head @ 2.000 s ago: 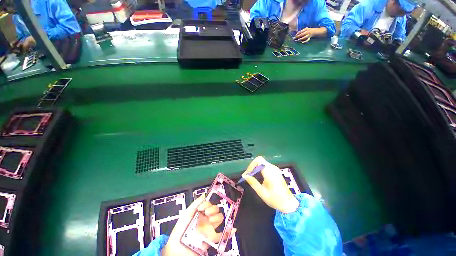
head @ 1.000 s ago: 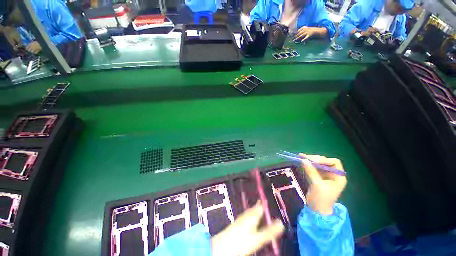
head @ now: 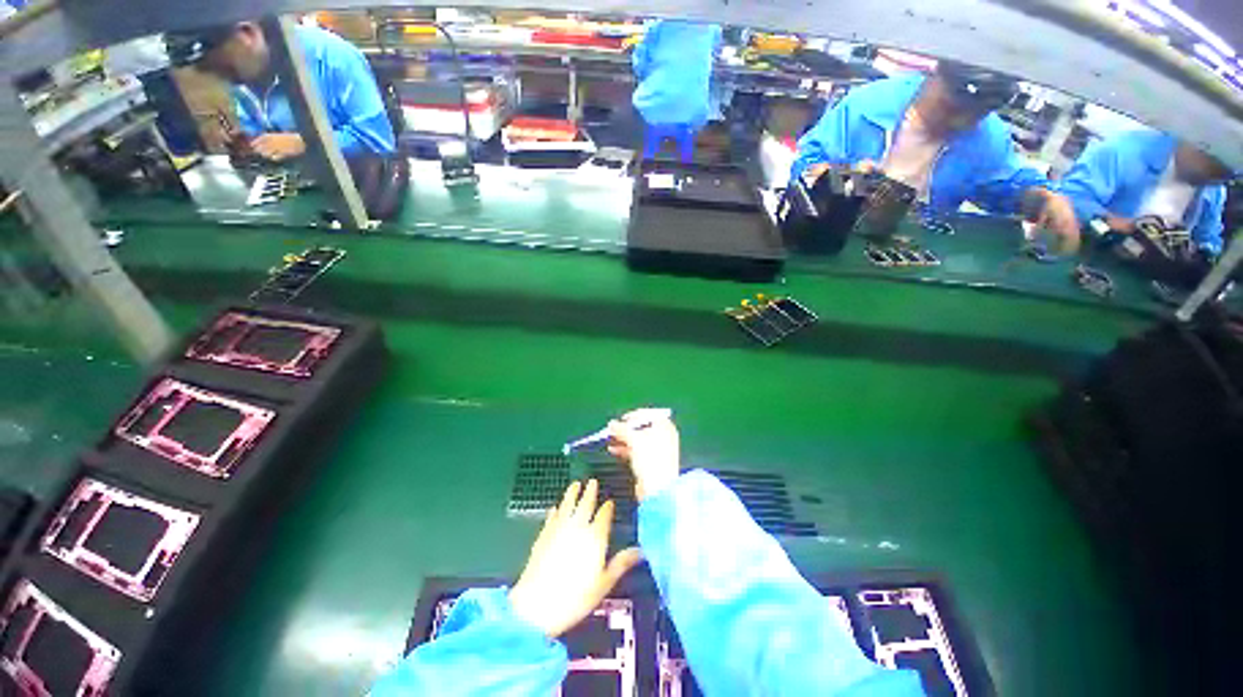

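Observation:
My right hand [head: 648, 447] holds the pale tweezers [head: 592, 440] like a pen, their tip at the top right corner of the smaller pad sheet [head: 543, 486]. My left hand [head: 573, 556] is flat with fingers apart and empty, just below that sheet. The larger pad sheet [head: 770, 501] is partly hidden behind my right hand and sleeve. The foam tray in work [head: 975, 667] lies nearest me and holds pink phone middle frames [head: 911, 630] in slots. My sleeves cover part of it. Whether the tweezer tip holds a pad cannot be told.
A side tray of frames [head: 303, 433] stands at left and black stacked foam trays [head: 1159, 463] at right. Small display modules [head: 774, 320] lie on the far green strip. An empty black bin [head: 705, 225] stands beyond it. People in blue smocks sit opposite.
My left hand has let go of the frame it held and moved up to the pad sheets. My right hand has moved left with the tweezers. The view has shifted left and up.

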